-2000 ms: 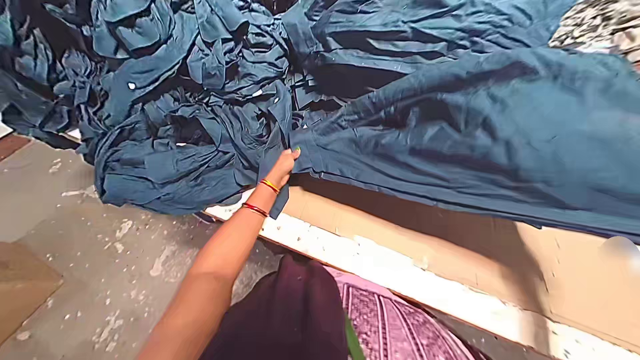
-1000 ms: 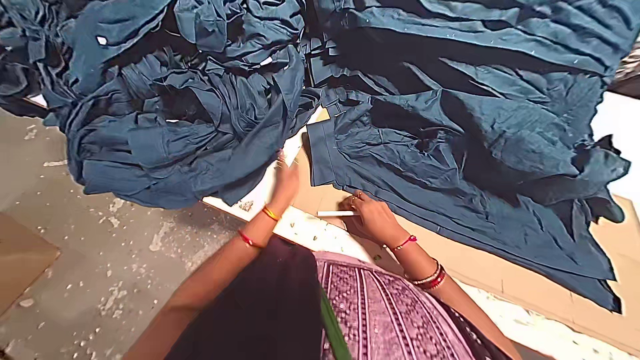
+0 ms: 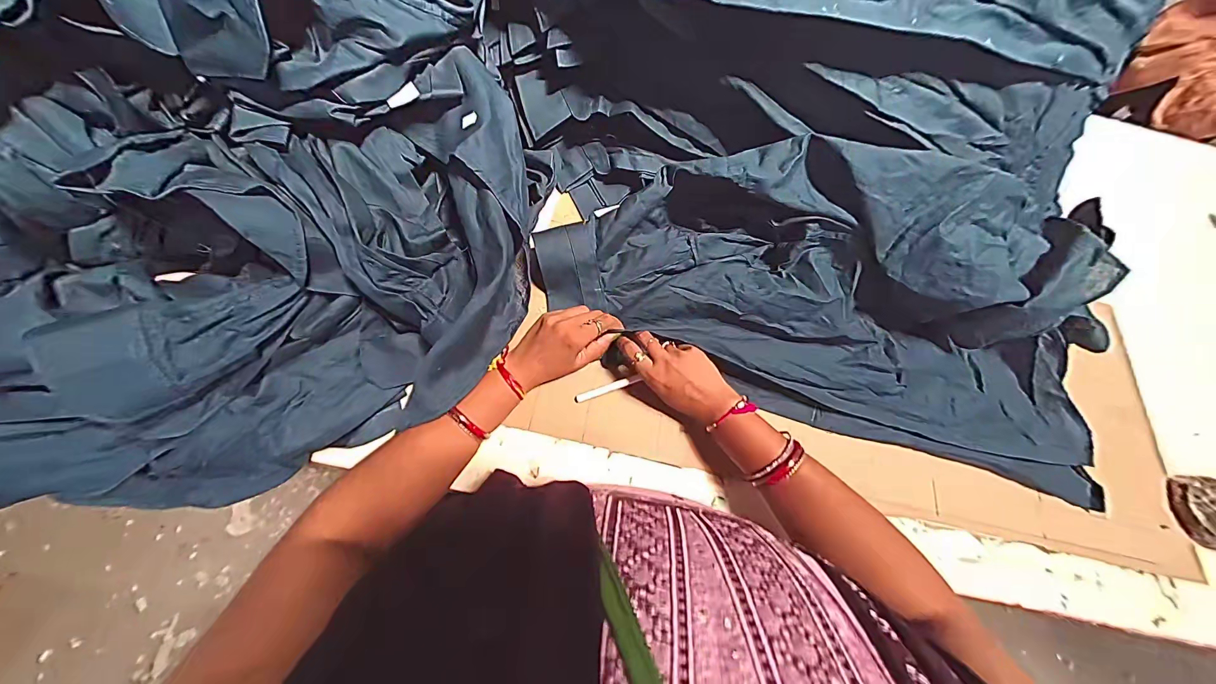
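Observation:
My left hand (image 3: 568,344) and my right hand (image 3: 679,378) meet at the near edge of a dark blue garment (image 3: 750,294) that lies spread on brown cardboard. Both hands pinch its waistband end, where the cloth is bunched dark between the fingers. A thin white stick (image 3: 608,389), perhaps chalk or a pen, juts out to the left from under my right hand. Left of my hands lies a heap of crumpled dark blue garments (image 3: 237,323), some with small white tags. The fingertips are partly hidden by the cloth and by each other.
The cardboard sheet (image 3: 1007,503) lies on a worn white table (image 3: 1154,252). More blue cloth (image 3: 988,38) covers the far side. Brown cloth (image 3: 1187,76) is at the top right, and a dark round object (image 3: 1192,508) sits at the right edge. Speckled floor (image 3: 114,589) shows below left.
My right hand, out of view two seconds ago, came into view and now meets my left at the garment. The garment, earlier stretched out to the right, lies gathered on the cardboard.

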